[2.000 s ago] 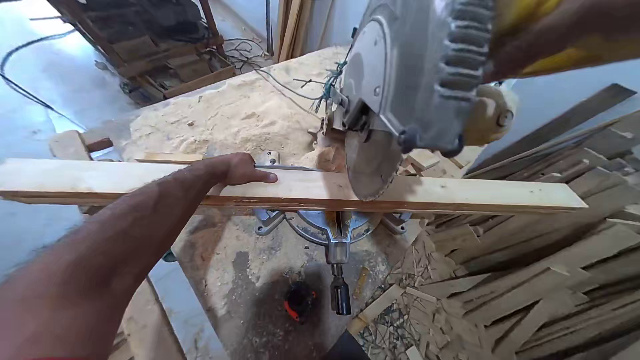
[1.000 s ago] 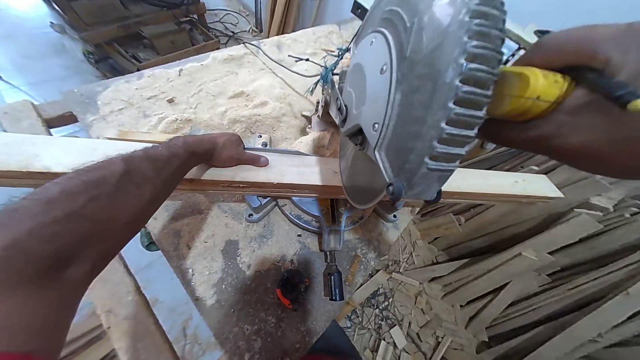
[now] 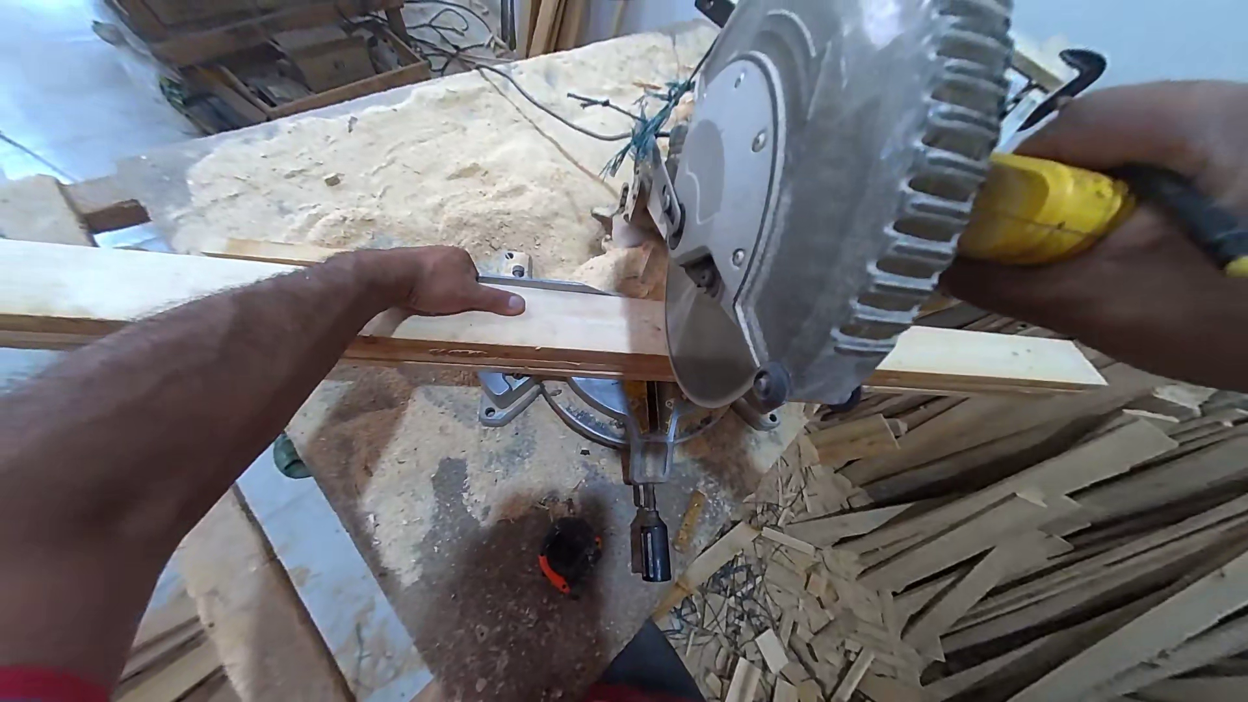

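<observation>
A long pale wooden board (image 3: pixel 575 320) lies across the base of a miter saw (image 3: pixel 595 400). My left hand (image 3: pixel 439 283) presses on the board left of the blade, thumb on its top face and fingers over the far edge. My right hand (image 3: pixel 1102 195) is wrapped around the yellow and black handle (image 3: pixel 1048 210) of the saw head. The round saw blade (image 3: pixel 707 341) stands at the board, its lower edge overlapping the board's near edge in view. The metal guard (image 3: pixel 829 175) hides part of the board; whether the blade has cut into it I cannot tell.
Sawdust (image 3: pixel 409 175) covers the worktable behind the saw. A black and orange tape measure (image 3: pixel 570 554) lies in front, left of the saw's black front knob (image 3: pixel 650 548). Offcuts and wood strips (image 3: pixel 1024 526) are piled at the right. A cable (image 3: pixel 546 107) runs behind.
The saw head has come down, its blade now overlapping the board's near edge. My right hand has come further into view on the handle. My left hand stays on the board.
</observation>
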